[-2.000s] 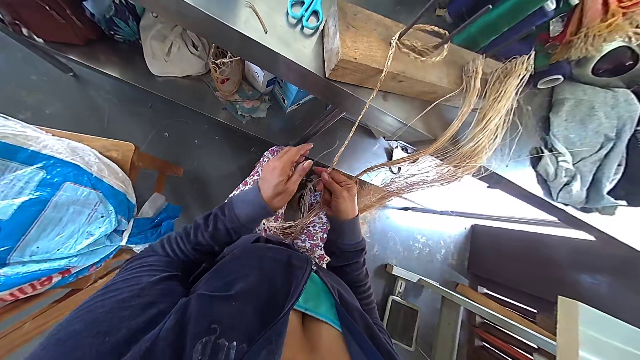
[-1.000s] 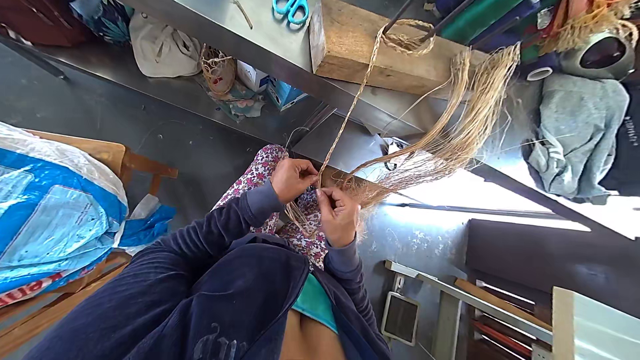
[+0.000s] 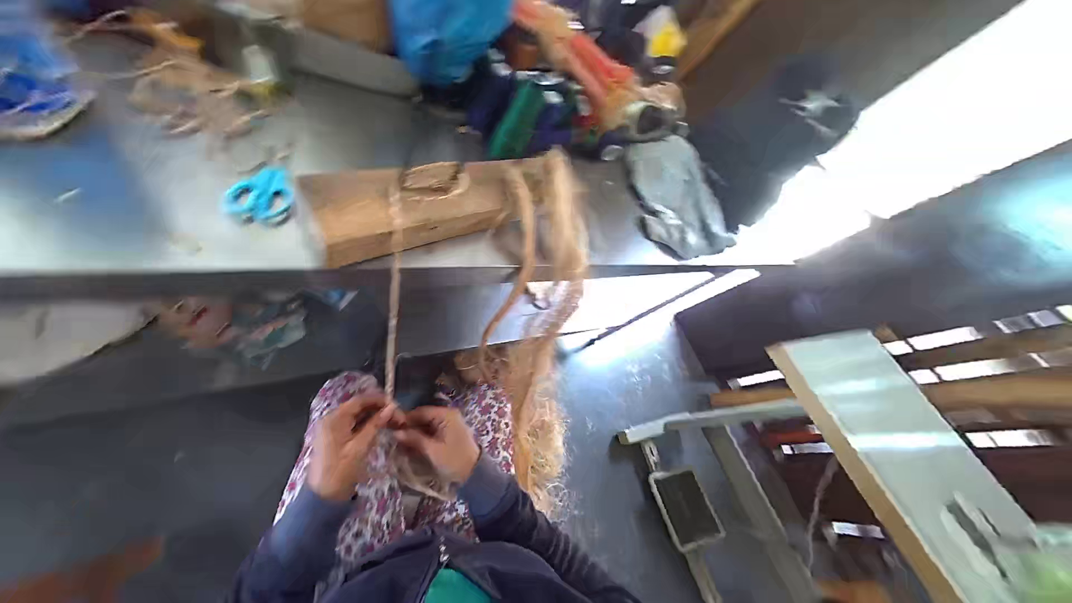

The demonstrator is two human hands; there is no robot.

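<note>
A braided cord of natural fibre (image 3: 394, 318) runs down from the wooden block (image 3: 360, 213) on the metal table to my hands over my lap. My left hand (image 3: 345, 444) pinches the cord's lower end. Close beside it, my right hand (image 3: 440, 440) grips the fibre strands there, its fingertips blurred. Loose strands hang below both hands. A long bundle of pale fibre (image 3: 563, 251) drapes from the block's right end over the table edge and down to the right of my lap. A coil of cord (image 3: 435, 180) lies on the block.
Light-blue scissors (image 3: 260, 197) lie left of the block. Thread spools (image 3: 515, 120) and a grey cloth (image 3: 678, 197) are behind and to the right. Under the table sit a pale bag (image 3: 71, 335) and other items. A metal frame (image 3: 720, 423) and a pale board (image 3: 904, 452) stand at right.
The view has swung up toward the tabletop and is blurred. Two seconds ago my left hand was raised with its fingers apart; since one second ago it has been pinching the cord beside my right.
</note>
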